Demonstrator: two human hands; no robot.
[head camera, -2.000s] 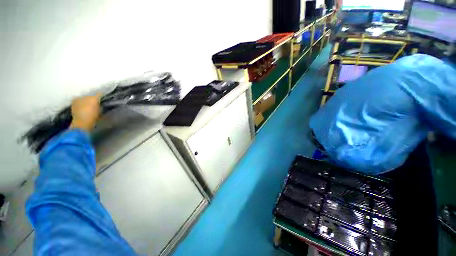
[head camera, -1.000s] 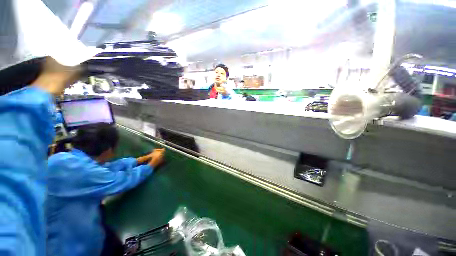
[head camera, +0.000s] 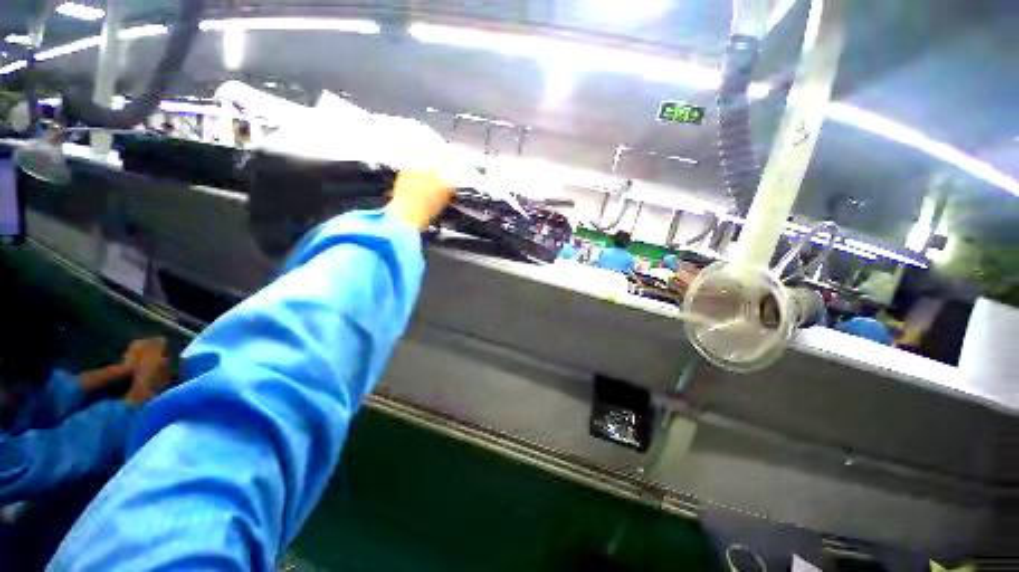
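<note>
My left hand (head camera: 421, 198), in a blue sleeve, reaches forward to the top of the grey partition (head camera: 503, 293). It is on a bundle of stacked black plastic trays (head camera: 508, 227), which lies along the partition's top with shiny ends to the right. A white sheet or bag (head camera: 369, 136) shows above the hand; its exact contact is blurred. My fingers are partly hidden behind the hand's back. My right hand is not in view.
A clear funnel on a pipe (head camera: 737, 318) stands at the partition. A black parts box (head camera: 621, 413) hangs on the wall above the green bench (head camera: 447, 503). At the left are another person's hands (head camera: 145, 366). A pale yellow ring (head camera: 746, 559) lies low right.
The view has turned from the cabinets to the bench and partition. My left hand has carried the black tray bundle across, from raised in the air to the partition's top.
</note>
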